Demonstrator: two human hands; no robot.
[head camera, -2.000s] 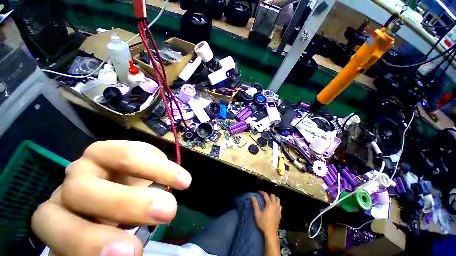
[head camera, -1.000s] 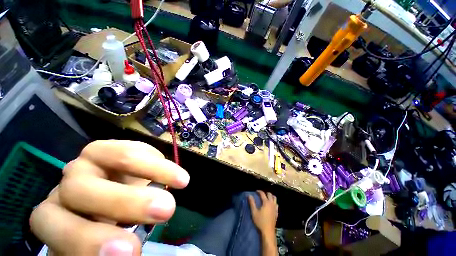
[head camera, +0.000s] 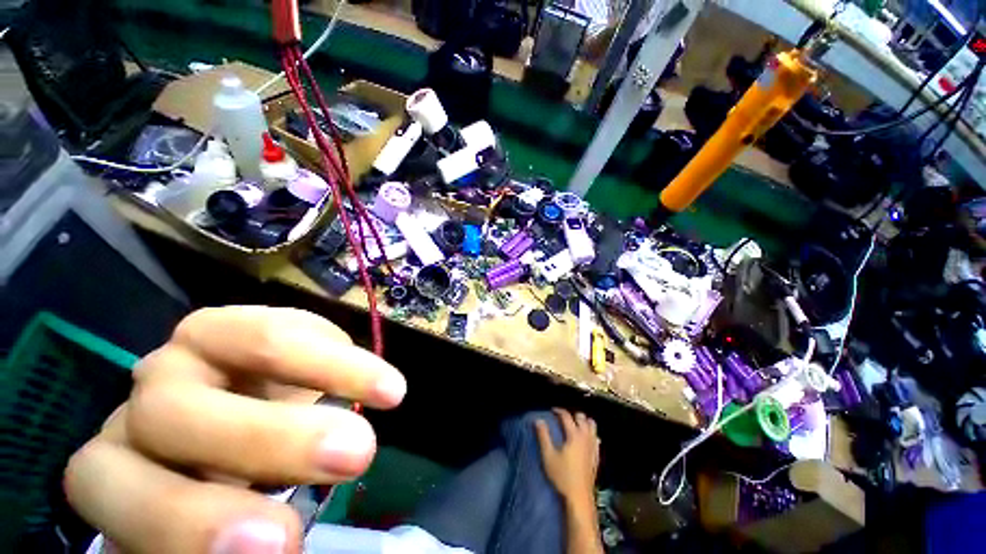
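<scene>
My left hand (head camera: 232, 433) is large and close at the lower left, fingers curled. It pinches a thin dark flat object (head camera: 311, 500), mostly hidden by the fingers. Red strands (head camera: 344, 195) hang from the top edge to behind the index finger; a bit of red shows between the fingertips. Whether the fingers grip the strands cannot be told. My right hand (head camera: 570, 460) rests on the grey-blue trouser leg, fingers slightly apart, holding nothing visible.
The brown bench (head camera: 519, 346) bears purple cylinders (head camera: 506, 273), white housings and black caps. An orange screwdriver (head camera: 741, 130) hangs above it. A carton (head camera: 260, 258) with bottles stands left. A green crate (head camera: 65, 379) is beside me. A green spool (head camera: 757, 420) and white cable sit at the bench edge.
The view has shifted slightly, so the bench appears further left. The hanging orange screwdriver swung left, then back a little right. Both hands keep nearly the same pose.
</scene>
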